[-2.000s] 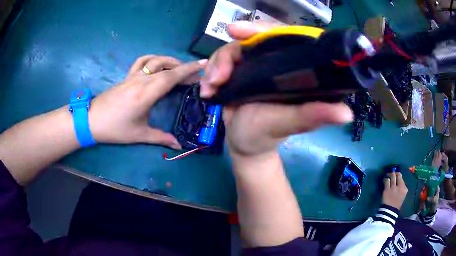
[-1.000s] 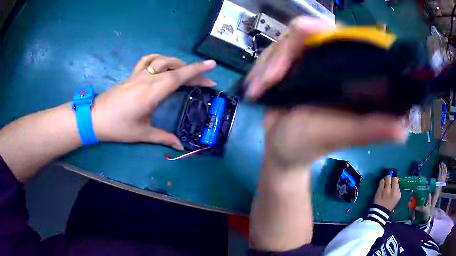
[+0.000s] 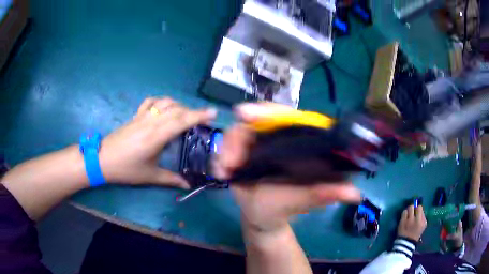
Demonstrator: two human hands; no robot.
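Observation:
A black plastic housing (image 3: 197,155) with a blue battery (image 3: 217,143) lies flat on the green mat, a thin red and white lead trailing from its near edge. My left hand (image 3: 142,142), bare, with a ring and a blue wrist band, holds the housing by its left side between thumb and fingers. My right hand (image 3: 268,198) grips a black electric screwdriver (image 3: 295,152) with a yellow lever, blurred. The screwdriver's front end and my right fingers are over the housing's right part and hide it. The tip cannot be seen.
A white-grey metal screw feeder (image 3: 273,67) stands beyond the housing. A brown box (image 3: 383,80) with black parts is at the upper right. Another black housing (image 3: 365,218) lies to the right. Another person's hand (image 3: 413,222) and a green glue gun (image 3: 447,213) are at the far right.
My right hand and the screwdriver have moved left from beside the housing to over its right part. My left hand stays at the housing. The whole view has shifted, with the bench lower in it.

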